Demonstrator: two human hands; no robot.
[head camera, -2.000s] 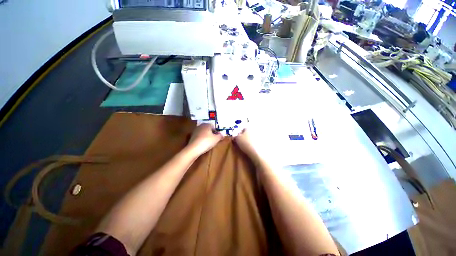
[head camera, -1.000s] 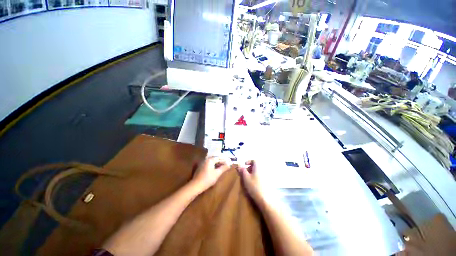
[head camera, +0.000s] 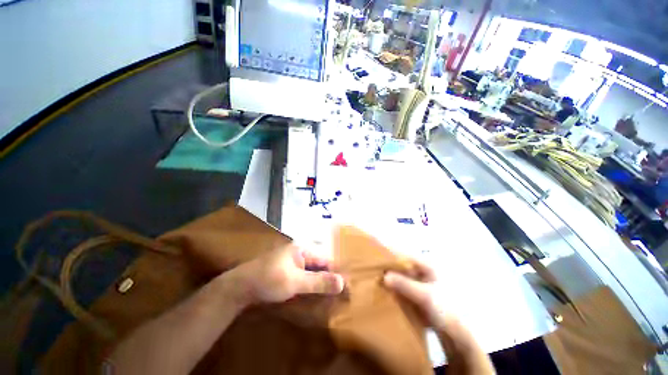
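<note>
A tan-brown tote bag (head camera: 220, 238) lies over the front of the white machine table and hangs toward me. Its thin handles (head camera: 77, 256) loop out at the left beside a small pale button (head camera: 126, 283). My left hand (head camera: 289, 275) grips the bag's fabric near the middle, thumb on top. My right hand (head camera: 417, 289) grips a lighter, raised part of the fabric (head camera: 362, 275) to its right. Both hands are somewhat blurred and in front of the sewing head (head camera: 337, 176), away from its needle area.
A control screen (head camera: 284, 36) stands behind at the left, with a pale hose (head camera: 196, 121). A small red-tipped tool (head camera: 424, 214) and a dark rectangle (head camera: 405, 220) lie on the table plate (head camera: 476, 271). Another brown bag (head camera: 604, 329) is at the lower right.
Both hands have pulled back from the needle area toward me with the bag. The fabric between them is now lifted and folded, showing a lighter part. The camera view has shifted too.
</note>
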